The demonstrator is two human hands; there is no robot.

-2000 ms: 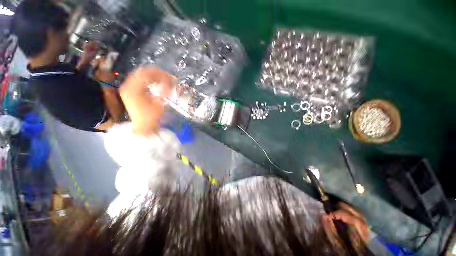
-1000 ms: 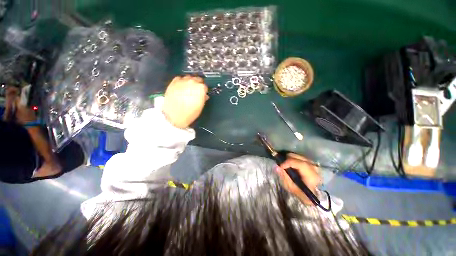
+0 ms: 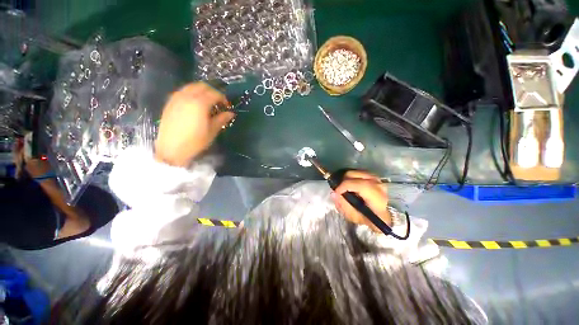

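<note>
My right hand (image 3: 363, 195) holds the black soldering iron (image 3: 371, 216), its tip pointing up-left at a small silvery piece (image 3: 306, 156) near the bench's front edge. My left hand (image 3: 192, 120) is at the cluster of small dark and silver parts (image 3: 244, 99), thumb and fingers spread a little around its left side. Whether it grips a part cannot be told. Silver metal rings (image 3: 278, 95) lie right of the cluster. A thin solder wire (image 3: 272, 166) lies between my hands. The solder spool is not visible.
A blister tray (image 3: 249, 39) lies behind the rings, beside a round tub (image 3: 340, 65). Tweezers (image 3: 341, 129) and a black fan (image 3: 406, 113) are to the right. A black box and a board with white-ended items (image 3: 538, 146) stand far right. Plastic trays (image 3: 108, 105) and another person (image 3: 54, 209) are left.
The view has swung to the right and shifted. My left hand has come from the far left, above the trays, to the small parts. The iron stays in my right hand, its tip now at the silvery piece.
</note>
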